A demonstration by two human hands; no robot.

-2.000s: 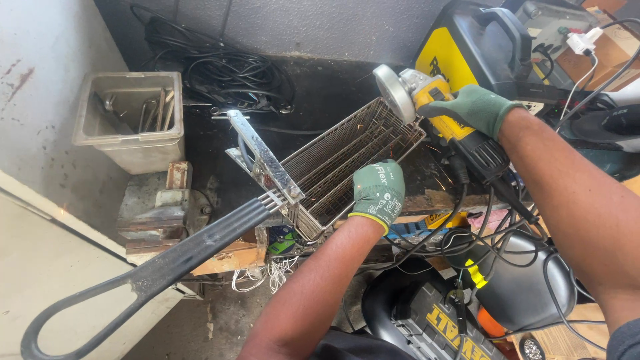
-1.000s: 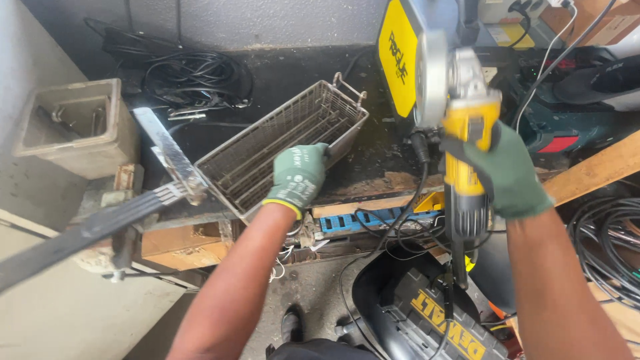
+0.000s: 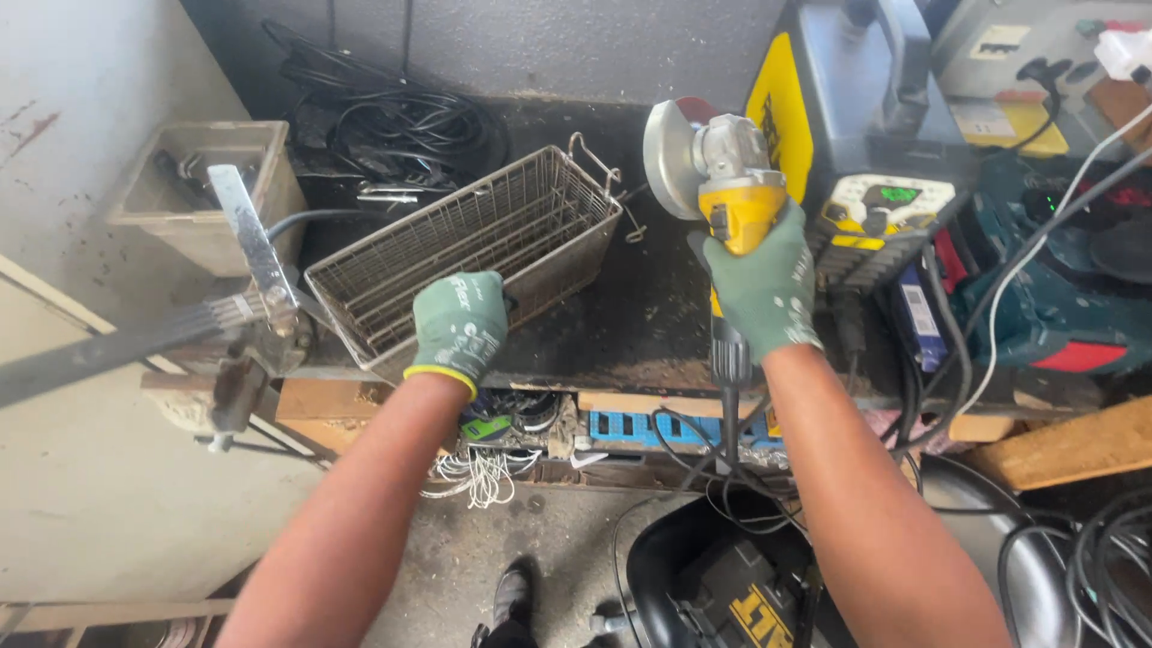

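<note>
My left hand, in a green work glove, grips the near rim of a wire-mesh fryer basket on the dark bench. The basket's long handle reaches out to the left, with a flat metal bar standing by the joint. My gloved right hand is closed around a yellow and black angle grinder. Its disc guard faces the basket, with a space between them. Part of a reddish disc shows behind the guard.
A plastic bin with metal tools sits at the left, above a bench vise. Coiled black cable lies behind the basket. A welding machine stands right of the grinder. Cords hang off the bench's front edge.
The grinder was over the basket's right end two seconds ago; now it is held upright apart from it, to the right. My left hand is still at the basket's near side.
</note>
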